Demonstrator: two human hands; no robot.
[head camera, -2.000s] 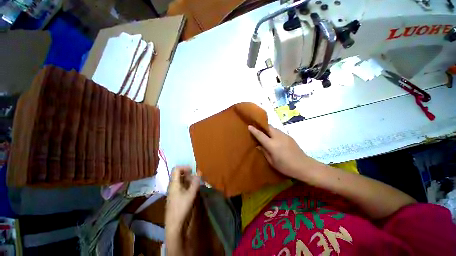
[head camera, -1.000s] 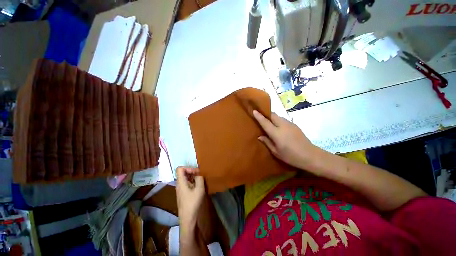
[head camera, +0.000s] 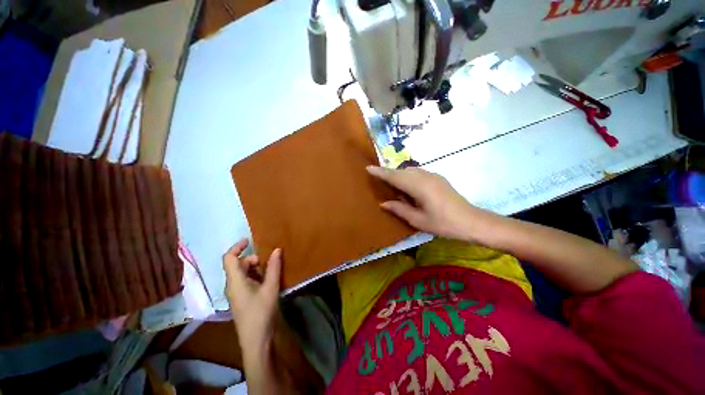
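Note:
The tan-orange leather panel (head camera: 313, 193) lies flat on the white table, its upper right corner close to the needle area of the sewing machine (head camera: 394, 50). My right hand (head camera: 425, 202) holds the panel's right edge, thumb and fingers on top. My left hand (head camera: 255, 289) is at the panel's lower left edge, fingers curved and apart, thumb at the edge; whether it grips the edge is not clear. The yellow patch of the needle plate area (head camera: 396, 156) shows beside the panel. The needle is hard to make out.
A thick stack of brown panels (head camera: 85, 239) stands at the left. White-faced pieces (head camera: 97, 100) lie on a cardboard sheet (head camera: 166, 77) behind it. Thread snips with red cord (head camera: 576, 100) and white scraps (head camera: 502, 75) lie on the machine bed. An orange-handled tool (head camera: 661, 62) is at the far right.
The panel has moved towards the needle area and lies flatter, its folded upper corner now opened out. My right hand moved with it. My left hand's fingers have spread. The camera view has shifted right.

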